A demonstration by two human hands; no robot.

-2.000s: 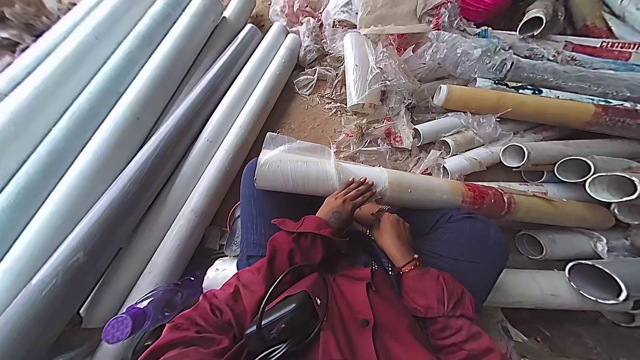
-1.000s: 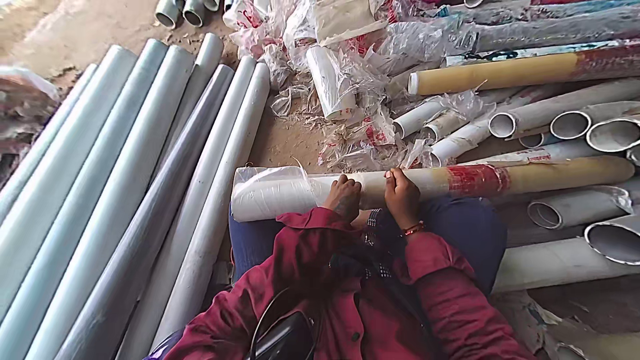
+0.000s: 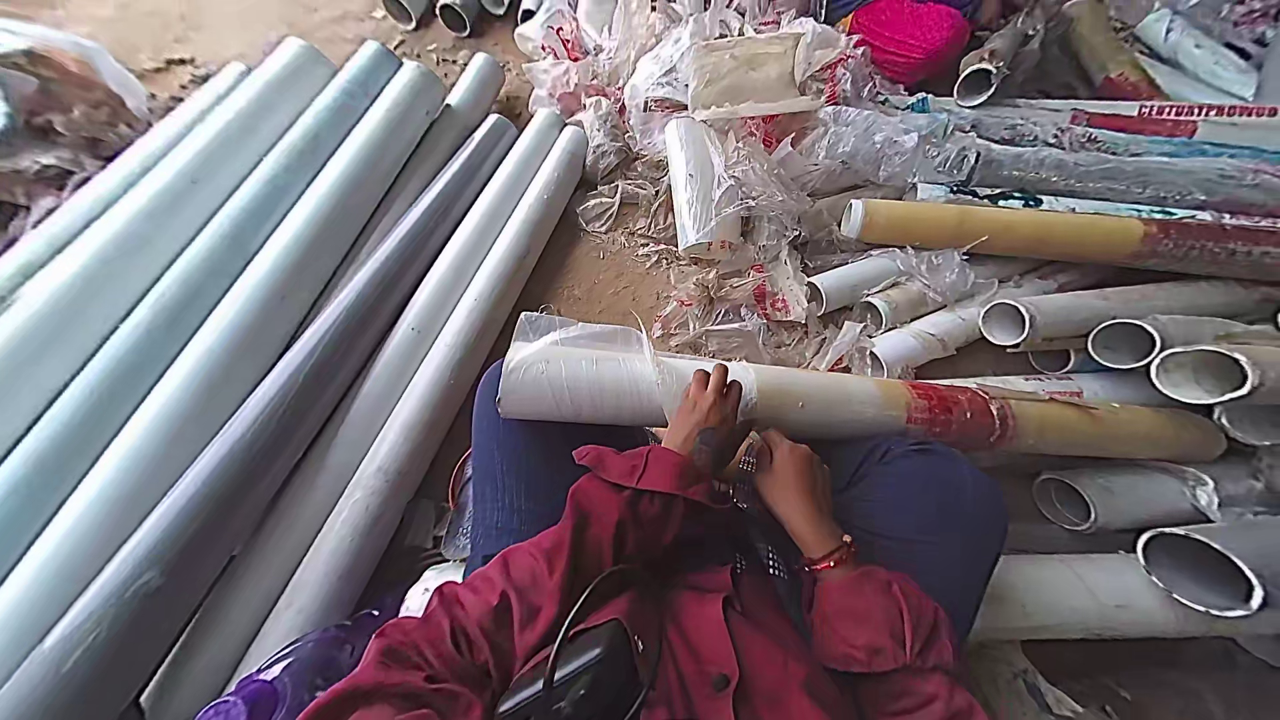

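Observation:
A long tube (image 3: 830,395) lies across my lap, its left part wrapped in white material with loose clear plastic film (image 3: 585,340) on top, its right part tan with a red printed patch. My left hand (image 3: 705,415) rests on the tube near the right edge of the white wrapping, fingers bent over it. Just below the tube, close beside it, my right hand (image 3: 795,480) has its fingers curled at something tan and narrow that is mostly hidden. Whether either hand grips is hard to see.
Long pale and grey tubes (image 3: 270,330) lie side by side on the left. Torn plastic wrapping (image 3: 740,180) is heaped on the ground ahead. More hollow tubes (image 3: 1120,340) are piled on the right. A purple bottle (image 3: 300,670) lies at lower left, and a pink item (image 3: 910,40) is at the top.
My right hand has come down from the tube's upper side to just below it. My left hand stays on the tube, its fingers now reaching over the top.

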